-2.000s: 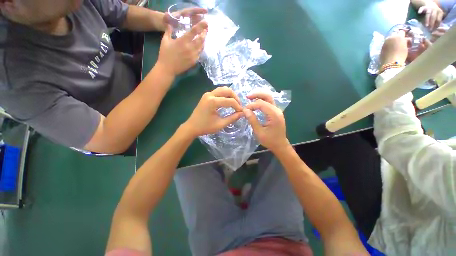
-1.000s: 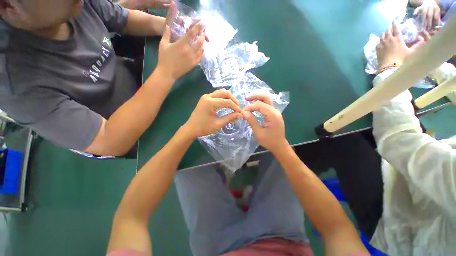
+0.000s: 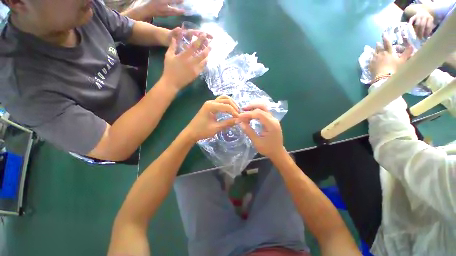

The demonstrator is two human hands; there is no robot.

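Observation:
A clear plastic bag (image 3: pixel 235 155) lies at the green table's front edge, one corner hanging over it. A clear round part (image 3: pixel 230 134) shows in or on it, under my hands. My left hand (image 3: pixel 215 119) and my right hand (image 3: pixel 262 131) are bare and meet above the bag, fingertips pinched together. They seem to pinch thin clear film, too small to tell exactly. Another crumpled clear bag (image 3: pixel 232 72) with a circular outline lies just beyond and touches the first one.
A person in a grey shirt (image 3: pixel 65 90) sits at left, hands on clear plastic. A person with white sleeves (image 3: pixel 410 145) handles clear bags (image 3: pixel 367 65) at right. A cream pipe (image 3: pixel 390 87) slants up from the table edge. Another hand (image 3: pixel 160 7) shows at the top left.
The whole view has shifted slightly, so the bags sit a little lower. My hands keep the same pinch with small finger shifts. The hands of the people on both sides have moved.

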